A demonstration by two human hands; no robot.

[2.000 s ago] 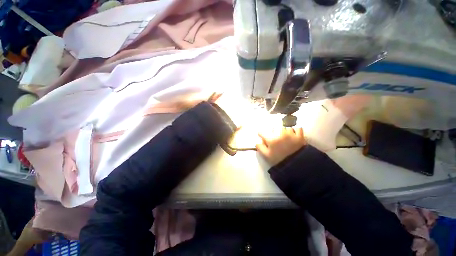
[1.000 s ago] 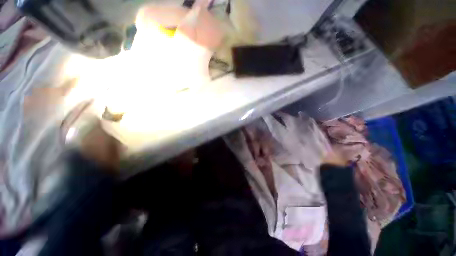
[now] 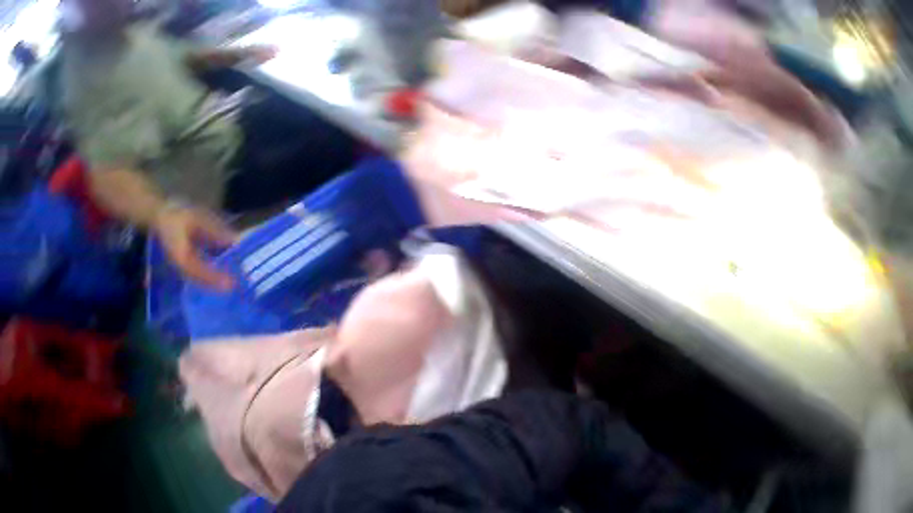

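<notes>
A pale pink garment piece (image 3: 395, 336) with a white side hangs between the dark sleeve at the bottom and the blue basket. More pink cloth (image 3: 235, 391) with a dark curved line spreads left of it, over the basket's near side. My dark sleeve crosses the bottom centre, but no hand of mine can be made out at its end. My right hand is out of the picture. Large pink and white garment pieces (image 3: 581, 130) lie on the white machine table (image 3: 701, 291), washed out by glare. The frame is strongly blurred.
A blue perforated basket (image 3: 310, 250) stands left of the table. Another person in a light green top (image 3: 150, 110) is at the upper left, a hand (image 3: 190, 245) at the basket's rim. Red (image 3: 60, 371) and blue containers stand farther left. The table edge runs diagonally towards the lower right.
The view has swung from the machine and right-hand side to the left. The phone, my right hand and the right-side basket have left view; the left basket and other person have come in.
</notes>
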